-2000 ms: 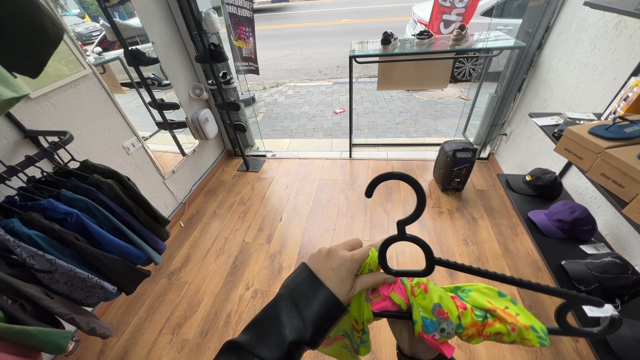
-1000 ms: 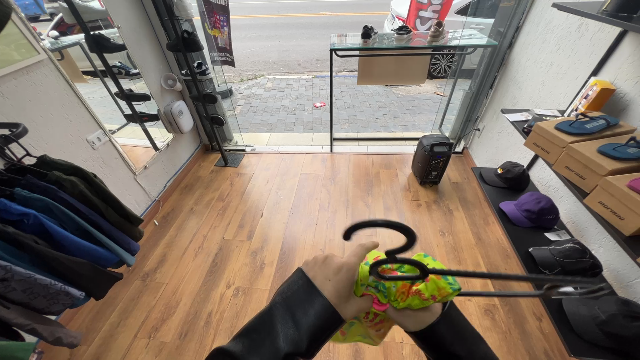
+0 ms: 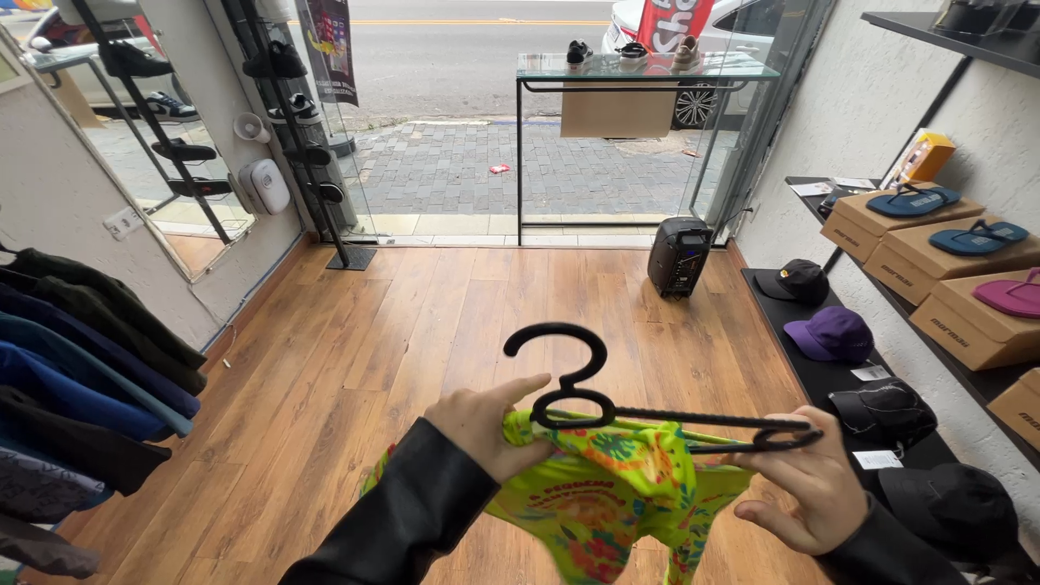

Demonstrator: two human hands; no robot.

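Observation:
A black plastic hanger (image 3: 691, 416) lies across between my hands, its hook up at the left. From it hangs a yellow-green garment (image 3: 601, 504) with a floral print and some lettering on the front. My left hand (image 3: 491, 422) grips the garment's fabric beside the hanger's hook, thumb pointing out toward the hook. At the other end, my right hand (image 3: 804, 479) has its fingers on the hanger's right tip and the cloth edge there. The left part of the hanger is hidden by the fabric and my left hand.
Hanging clothes (image 3: 73, 366) line the left side. Caps (image 3: 829, 335) sit on a low black shelf at the right, below boxes with flip-flops (image 3: 914, 199). A black speaker (image 3: 679, 256) stands on the wooden floor (image 3: 455, 325) near a glass-topped table (image 3: 650, 67).
My right hand has moved from beside my left hand, under the bunched garment, out to the hanger's right end. The garment, bunched one second ago, now hangs more spread.

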